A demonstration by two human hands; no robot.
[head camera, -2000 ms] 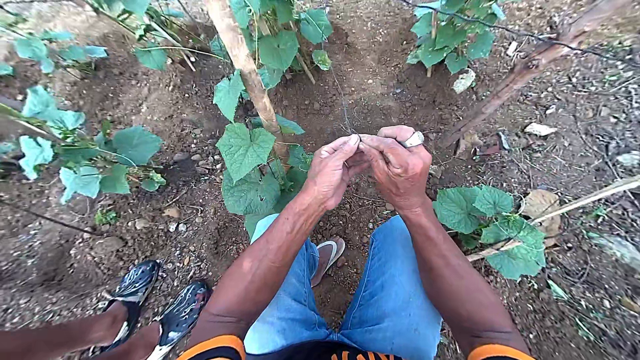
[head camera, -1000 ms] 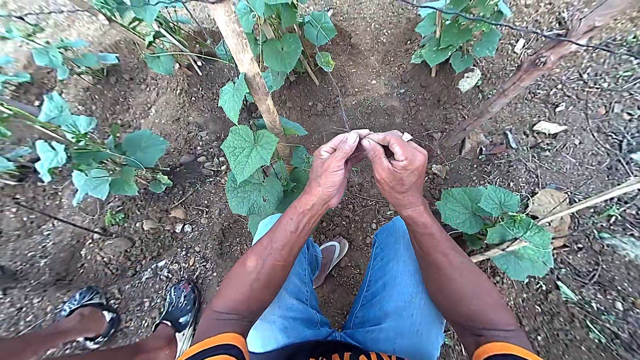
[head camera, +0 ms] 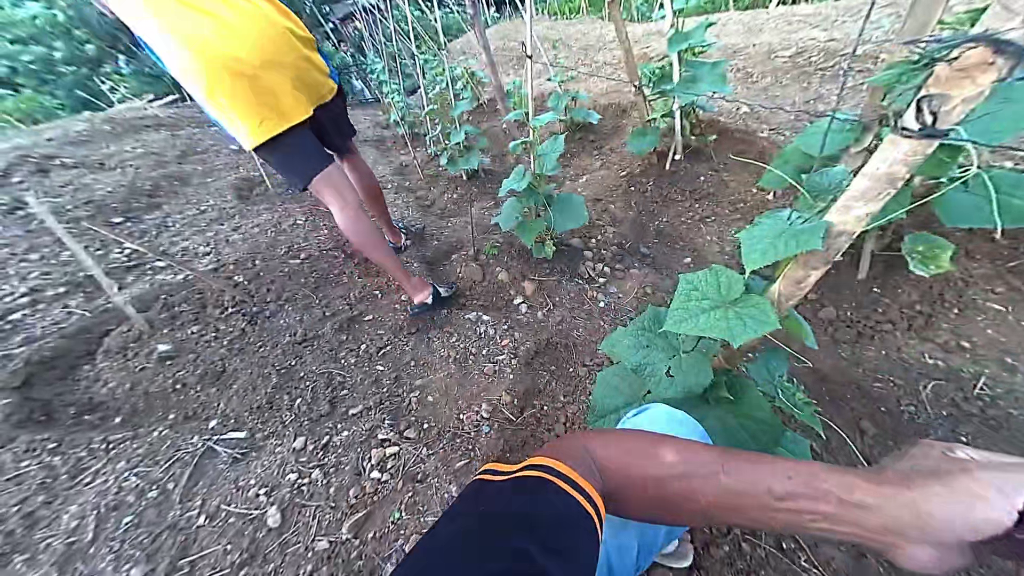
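Observation:
My left hand (head camera: 960,500) is at the right edge, cut off by the frame, so its fingertips and anything in them are hidden. The left forearm stretches across the lower right from a black sleeve with orange bands (head camera: 512,520). My right hand is outside the view. Just beyond the left forearm grows a broad-leaved vine plant (head camera: 664,360) at the foot of a slanting wooden post (head camera: 848,208). Dark wire (head camera: 928,124) is wound around the upper part of that post.
A person in a yellow shirt (head camera: 248,72) and dark shorts stands at the upper left. More vine plants (head camera: 540,200) grow by thin stakes behind. Stony soil (head camera: 320,384) spreads across the left, with a stick (head camera: 88,260) on it.
The view has swung far to the left. Both hands, fingertips together at a thin strand in the earlier frames, no longer show whole; the right one has left the view.

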